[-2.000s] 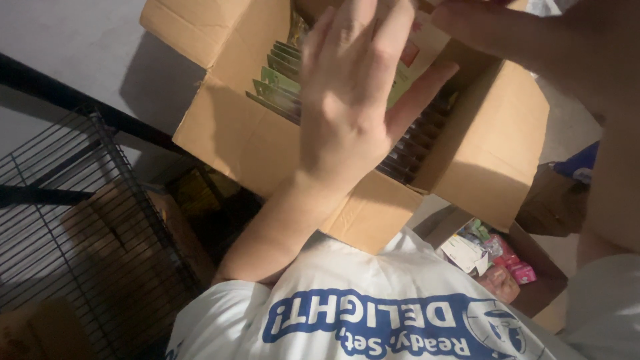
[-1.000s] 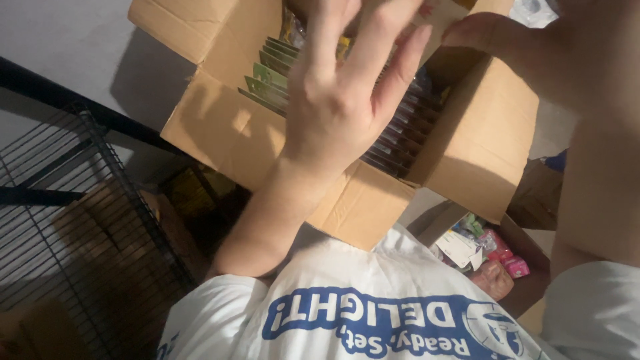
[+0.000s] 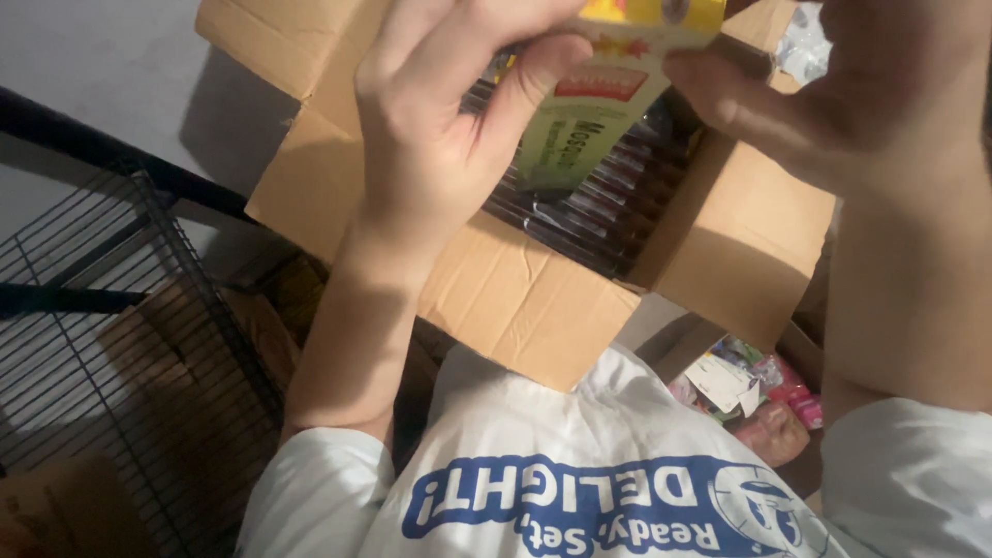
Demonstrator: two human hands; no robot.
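Observation:
A green and white flat packet [image 3: 573, 147] with a yellow top and printed writing is held up between my hands, its lower end over an open cardboard box [image 3: 527, 310]. My left hand [image 3: 442, 116] has its thumb against the packet's left side, with the fingertips out of sight near the top edge. At the packet's upper right edge is the thumb of my right hand [image 3: 806, 101]; its other fingers are cut off by the frame or blurred. Rows of dark, clear-wrapped flat packs [image 3: 612, 209] stand inside the box, below the packet.
A black wire rack [image 3: 101, 349] stands at the left, with cardboard boxes behind its wires. At the lower right, another open box holds pink packs [image 3: 783, 387] and a white card [image 3: 721, 382]. Clear plastic [image 3: 806, 43] lies at the upper right. A grey wall is behind.
My left hand has shifted left, and more of the packet's green front and yellow top now shows. The green sleeves seen earlier at the box's left side are now behind my left hand.

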